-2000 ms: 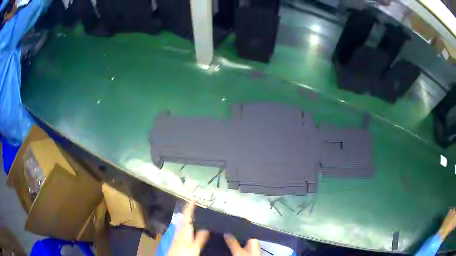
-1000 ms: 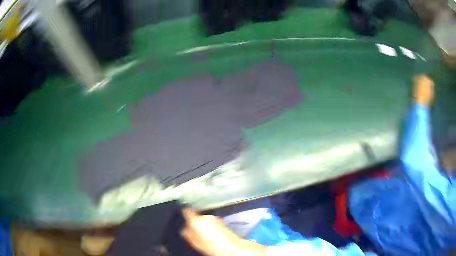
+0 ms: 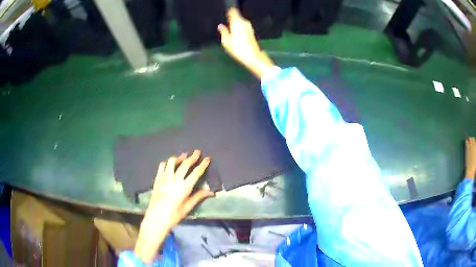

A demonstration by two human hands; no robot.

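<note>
The stack of flat grey-black blanks (image 3: 229,125) lies on the green table in front of me. My left hand (image 3: 177,182) rests on its near-left part, palm down with fingers spread. My right hand (image 3: 242,41) reaches across the stack to the far side, against dark folded pieces (image 3: 201,21). Its thumb and fingers are apart and nothing is clearly held, though its fingertips overlap the dark shapes. My right sleeve hides the stack's right part.
A white post (image 3: 122,34) stands at the far left. More folded pieces (image 3: 412,39) stand far right. A co-worker's hand (image 3: 471,156) is at the right edge. Cartons (image 3: 68,224) are below left. Black slivers lie on my pale lap (image 3: 209,242) and near the table edge.
The black piece held over my lap one second ago is gone from there. My right arm now extends across the table, and my left hand lies on the stack. The view has shifted.
</note>
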